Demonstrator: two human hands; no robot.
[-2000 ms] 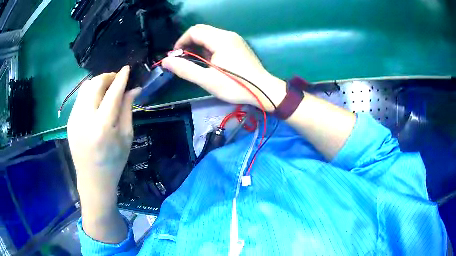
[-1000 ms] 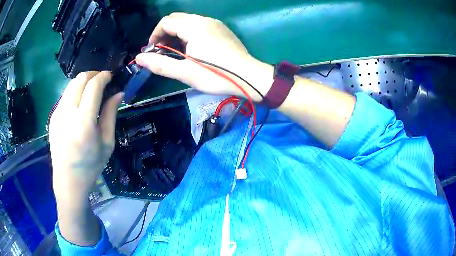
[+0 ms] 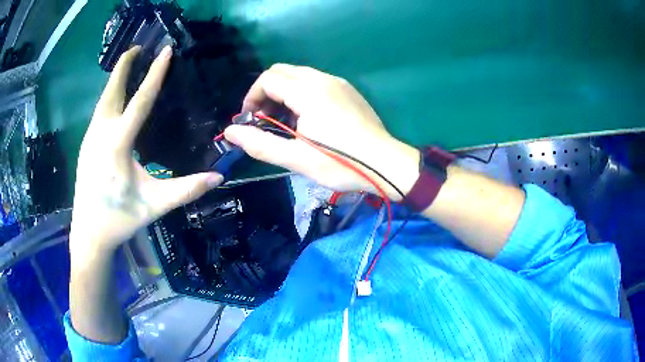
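Observation:
A matte black housing (image 3: 177,106) lies on the green bench at the upper left, its outline dark and hard to make out. My left hand (image 3: 124,159) spans it, fingertips on its upper part and thumb tip by the small blue-grey panel (image 3: 228,161) at its lower right edge. My right hand (image 3: 318,120) pinches a small silvery part of a red-and-black wire lead (image 3: 322,147) just above that panel. The lead runs over my right hand and wrist to a white connector plug (image 3: 364,288) lying on my blue smock. The contact at the housing is too small to tell.
A black tray (image 3: 233,283) with dark parts is below the bench edge (image 3: 559,138). A red wire tangle (image 3: 339,199) is by my lap. A perforated metal plate (image 3: 544,166) is at the right. My right wrist wears a maroon strap (image 3: 428,178). Metal framing stands at the left.
My left fingers have spread from bent near the housing's lower side to wide across it. The view has shifted. My right hand still pinches the lead.

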